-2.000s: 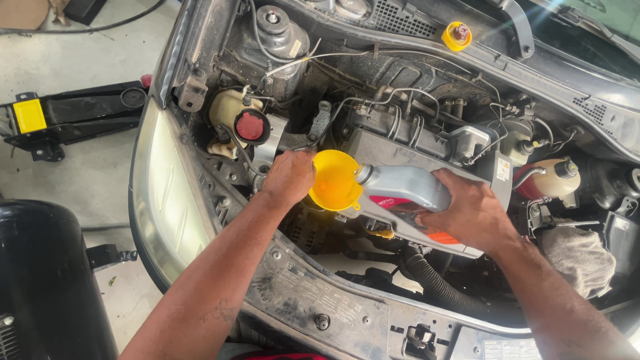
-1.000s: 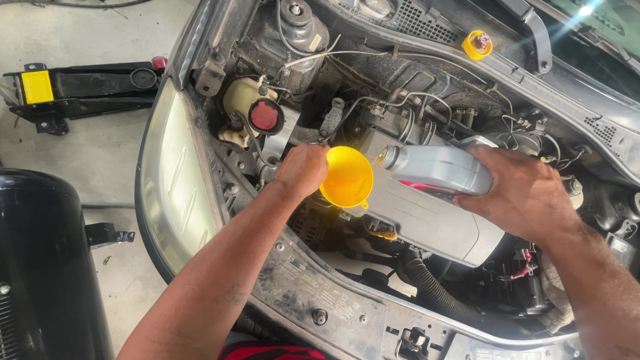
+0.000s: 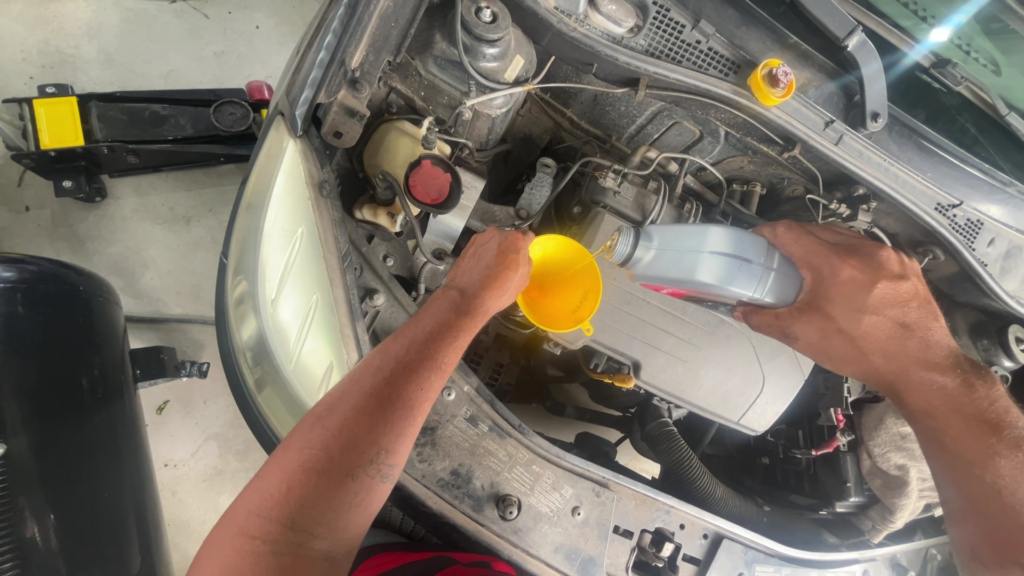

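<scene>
My left hand [image 3: 492, 270] grips the left rim of a yellow plastic funnel [image 3: 560, 284] over the engine. My right hand [image 3: 856, 300] is closed around a grey plastic oil bottle [image 3: 704, 260], tilted with its open neck at the funnel's right edge. A thin amber stream of oil runs from the neck into the funnel. The funnel's spout is hidden below its bowl. Under the bottle lies the grey engine cover [image 3: 688, 344]. Near the funnel's lower side is the orange dipstick handle [image 3: 614, 379]. A yellow oil filler cap [image 3: 772, 82] rests on the cowl.
A reservoir with a red cap [image 3: 430, 180] sits beside the headlight [image 3: 292, 264]. A grey cloth [image 3: 892, 468] lies at the right of the engine bay. On the floor at left are a black floor jack [image 3: 160, 120] and a black tank [image 3: 72, 416]. The front crossmember [image 3: 512, 472] runs below my arms.
The bottle, upright over the funnel's edge in neither earlier frame, now has oil visibly streaming from its neck. My left hand still holds the funnel.
</scene>
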